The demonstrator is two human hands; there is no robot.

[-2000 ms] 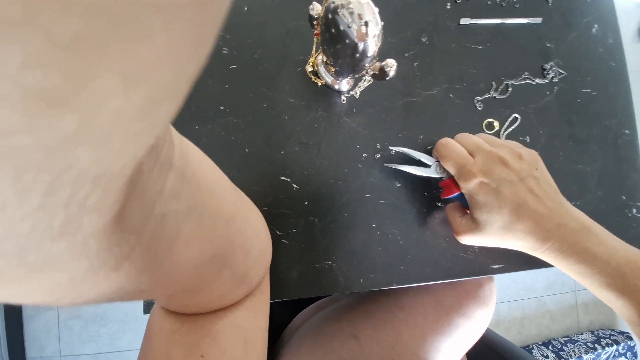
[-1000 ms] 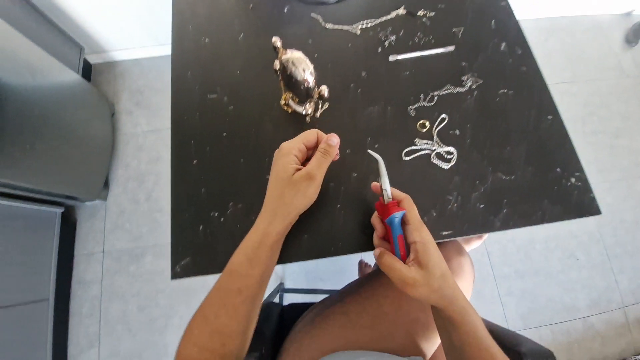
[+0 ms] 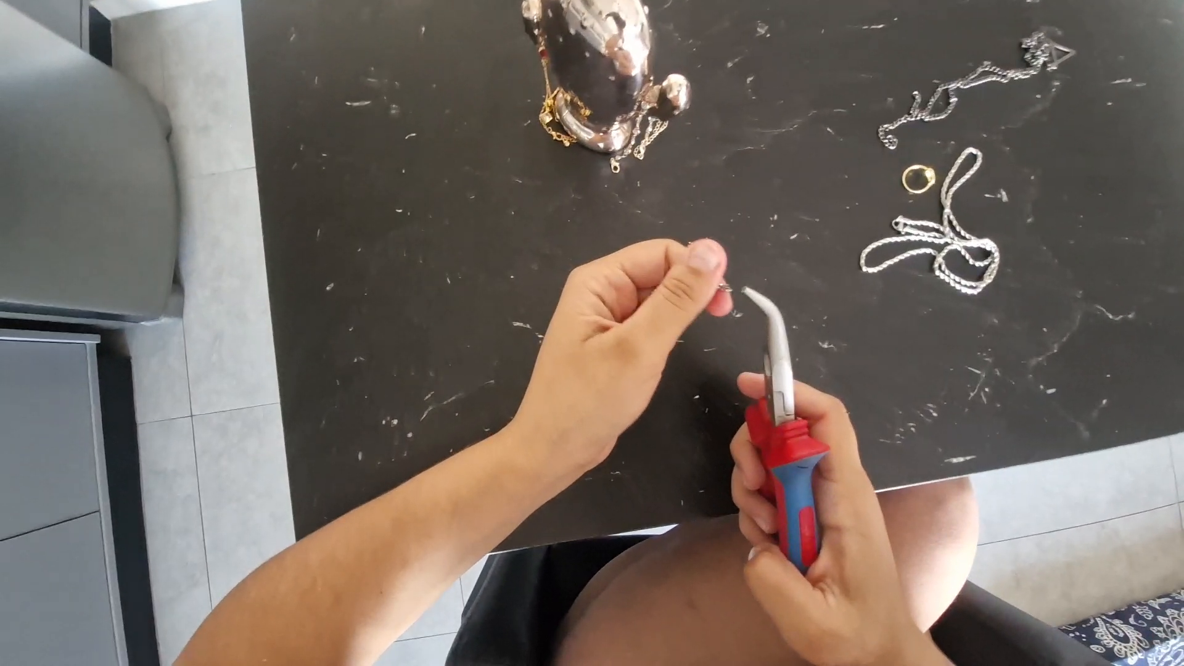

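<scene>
My left hand (image 3: pixel 629 342) is over the dark table, thumb and index finger pinching a tiny metal piece (image 3: pixel 725 288), perhaps a small ring or link; the fingers hide most of it. Just right of it point the bent jaws of the bent-nose pliers (image 3: pixel 778 351). These have red and blue handles, and my right hand (image 3: pixel 814 499) is closed around them. At the upper right lie a silver rope chain (image 3: pixel 943 242), a gold ring (image 3: pixel 918 178) and a dark silver chain (image 3: pixel 962 88) with a triangular pendant.
A shiny metallic figurine (image 3: pixel 601 74) stands at the top of the black table (image 3: pixel 416 231), with gold chains (image 3: pixel 555 125) around its base. My legs are under the table's near edge. A grey cabinet (image 3: pixel 46 444) stands at the left, and patterned fabric (image 3: pixel 1133 629) shows at the lower right.
My left hand, first seen over the table one second ago, has its fingertips nearer the plier tips now. The pliers have gone from lying sideways, jaws apart, to pointing away from me. The view has shifted considerably.
</scene>
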